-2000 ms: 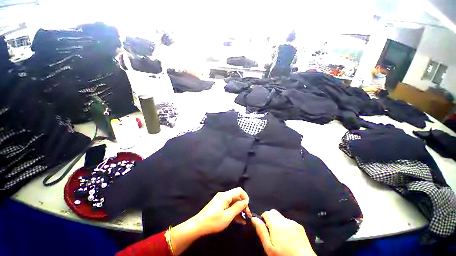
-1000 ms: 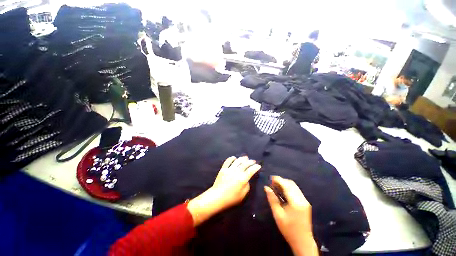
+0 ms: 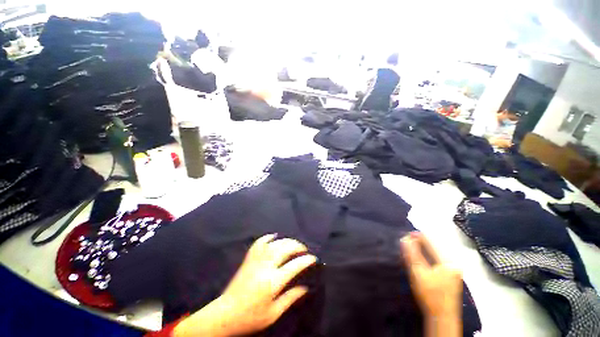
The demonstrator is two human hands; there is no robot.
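Observation:
A dark padded jacket [image 3: 263, 217] lies spread in front of me, its black-and-white checked lining showing at the neck. My left hand [image 3: 266, 280] lies on the jacket left of the front opening, fingers apart. A small bright spot shows by its fingertips. My right hand [image 3: 434, 280] is over the right side of the jacket, blurred; whether it holds something cannot be told. A red tray [image 3: 64, 260] of dark and silvery-white buttons or snaps stands at the left, partly covered by a sleeve.
Tall stacks of jackets [image 3: 99, 79] stand at the left. A dark flask [image 3: 191, 150] and a flat black rectangle [image 3: 106, 205] are near the tray. A jacket heap [image 3: 408, 141] lies behind, a folded jacket [image 3: 520, 230] at the right. A person [image 3: 380, 89] is in the background.
My hands came together at the front opening two seconds ago and are now wide apart, the right one moved right. The jacket front lies shifted and more creased. The view has tilted.

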